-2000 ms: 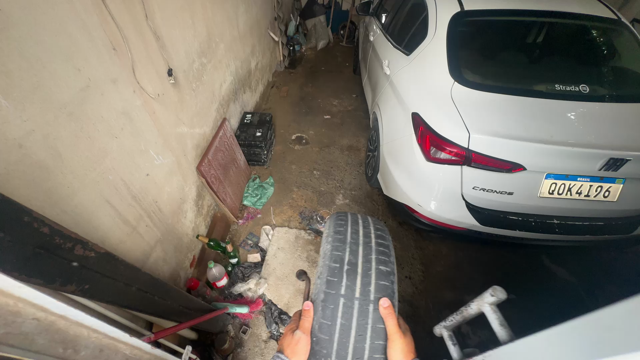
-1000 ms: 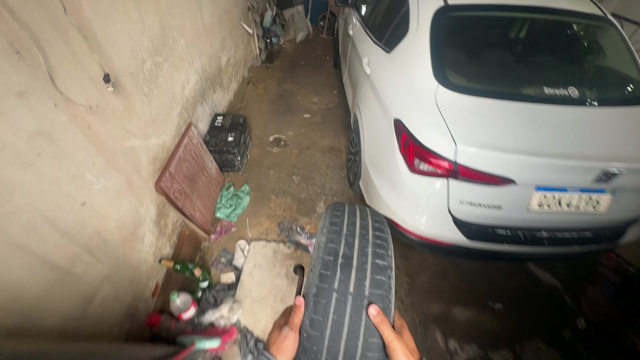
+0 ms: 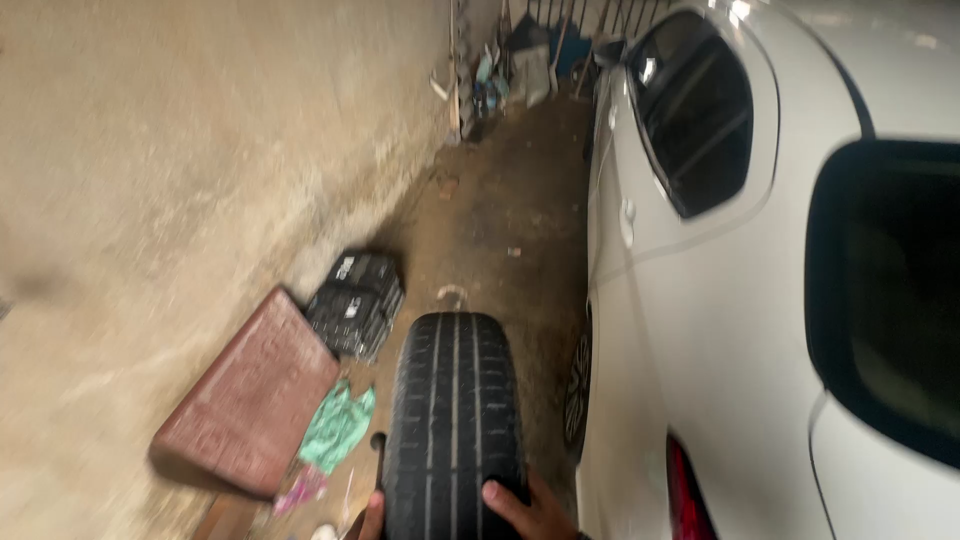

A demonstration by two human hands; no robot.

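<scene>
A black rubber tire [image 3: 456, 420] stands on edge at the lower middle, its grooved tread facing me. Against its left side rests my left hand [image 3: 369, 519], mostly cut off by the bottom edge. My right hand [image 3: 529, 506] grips the right side, with the thumb lying on the tread. A dark metal tool with a rounded end [image 3: 378, 442], perhaps a lug wrench, sticks up beside the tire next to my left hand; its lower part is hidden.
A white car [image 3: 697, 300] stands along the right. By the left wall [image 3: 187, 150] are a reddish-brown panel [image 3: 251, 390], black crates [image 3: 356, 300] and a green plastic bag [image 3: 337, 426]. Brooms and other clutter [image 3: 529, 71] stand at the far end of the concrete floor [image 3: 502, 202].
The view has moved forward along the car, and its rear plate is out of sight. Both hands remain on the tire, which is now nearer to the black crates.
</scene>
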